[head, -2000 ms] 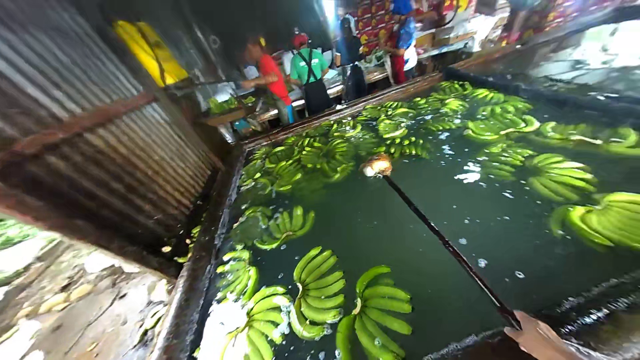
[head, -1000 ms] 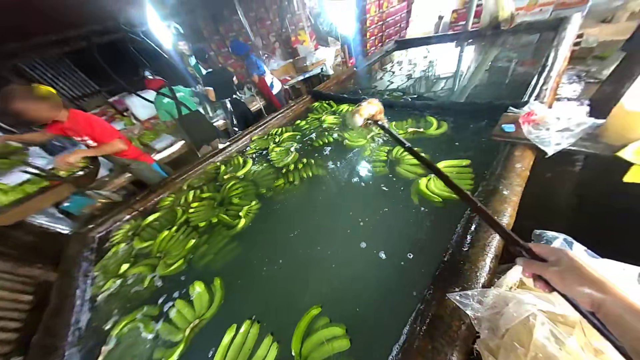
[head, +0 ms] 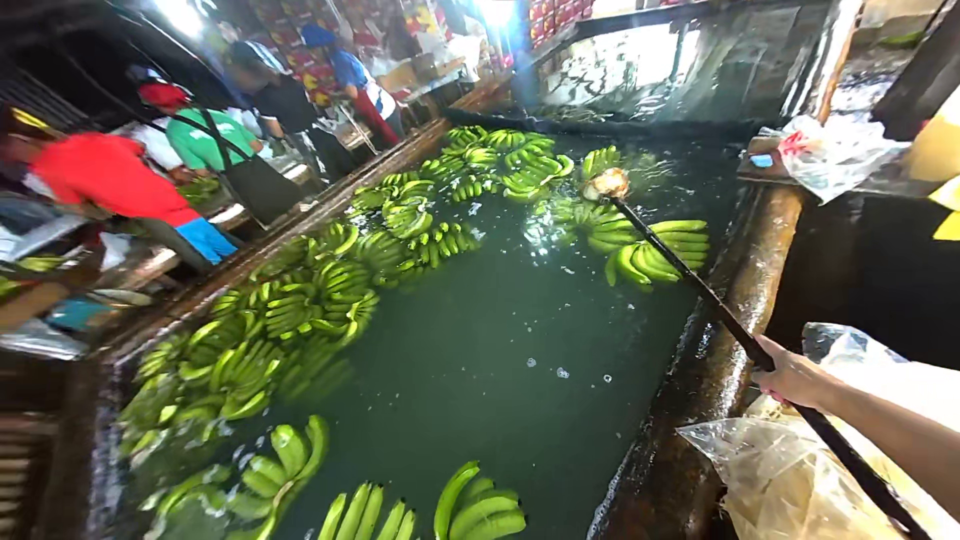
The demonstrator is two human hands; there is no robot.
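Note:
My right hand [head: 787, 375] grips a long dark pole [head: 709, 296], which slants out over the water tank. At the pole's far end, a rounded pale-brown head [head: 606, 184] sits beside a green banana hand [head: 600, 161] near the tank's far right part. Another banana hand [head: 660, 251] floats under and beside the pole. Many green banana hands [head: 345, 281] crowd along the tank's left side, and several float at the near end, one of them [head: 480, 506] at the bottom edge. My left hand is out of view.
A wet wooden rim [head: 750, 285] bounds the tank on the right, with clear plastic sheeting [head: 795, 457] beside it. A plastic bag [head: 832, 150] lies on a ledge at the far right. Beyond the left rim [head: 300, 232] several people work, one in a red shirt [head: 112, 176].
The view has swung right since the earliest frame. The pole's head is now beside banana hands near the right rim; two seconds ago it was by the cluster at the far side.

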